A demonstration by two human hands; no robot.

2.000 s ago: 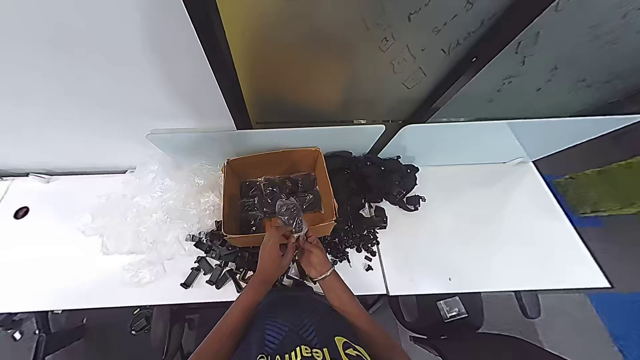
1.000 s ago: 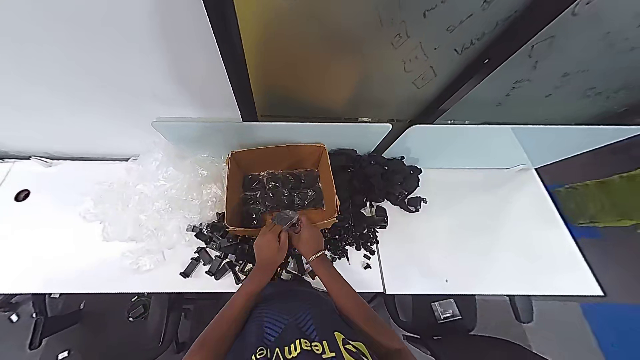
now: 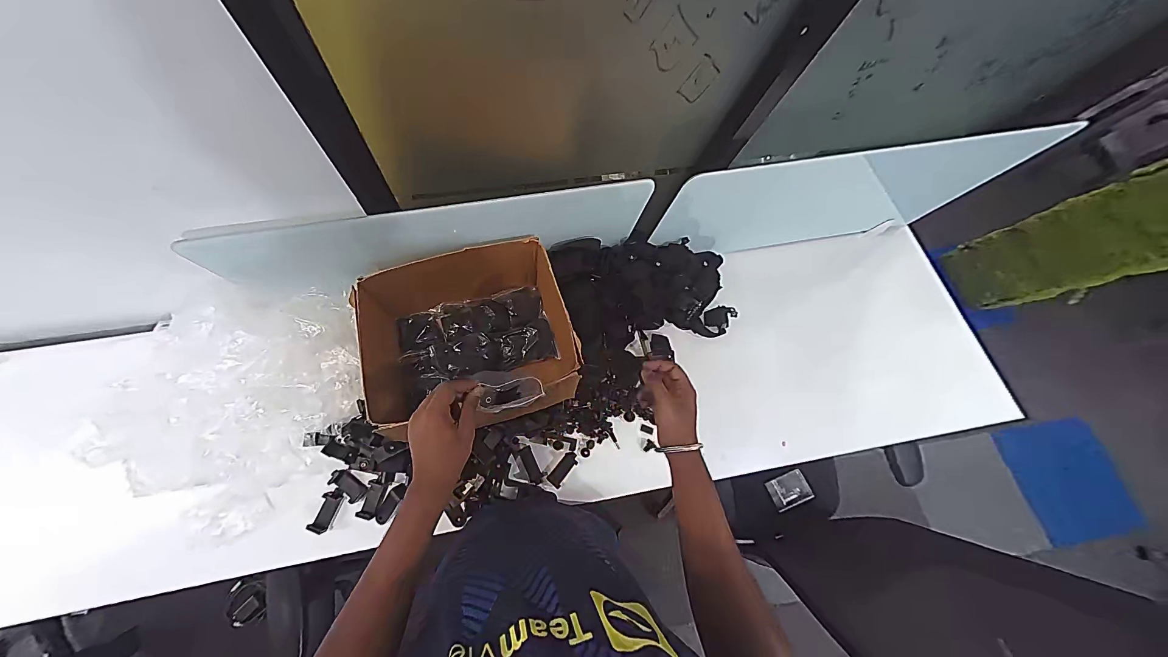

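Note:
My left hand (image 3: 443,429) pinches a clear plastic bag (image 3: 511,392) with dark parts inside, over the near edge of an open cardboard box (image 3: 561,319). Wrapped black items (image 3: 474,333) lie in rows in the box. My right hand (image 3: 669,394), with a bracelet at its wrist, is to the right of the box, its fingertips closed on a small slim item (image 3: 644,345) too small to name. Beneath and around it are small black parts (image 3: 607,401). More black plastic clamp-like parts (image 3: 365,484) lie in front of the box.
A heap of clear plastic bags (image 3: 237,392) covers the white table (image 3: 821,365) left of the box. Black items (image 3: 648,283) are piled behind right. Low glass dividers (image 3: 511,219) run along the back edge. A chair (image 3: 776,511) stands at the near side.
My hands were together at the box's near edge; now they are apart. The right hand has moved right, over the black parts, while the left hand keeps the bag. The view has shifted.

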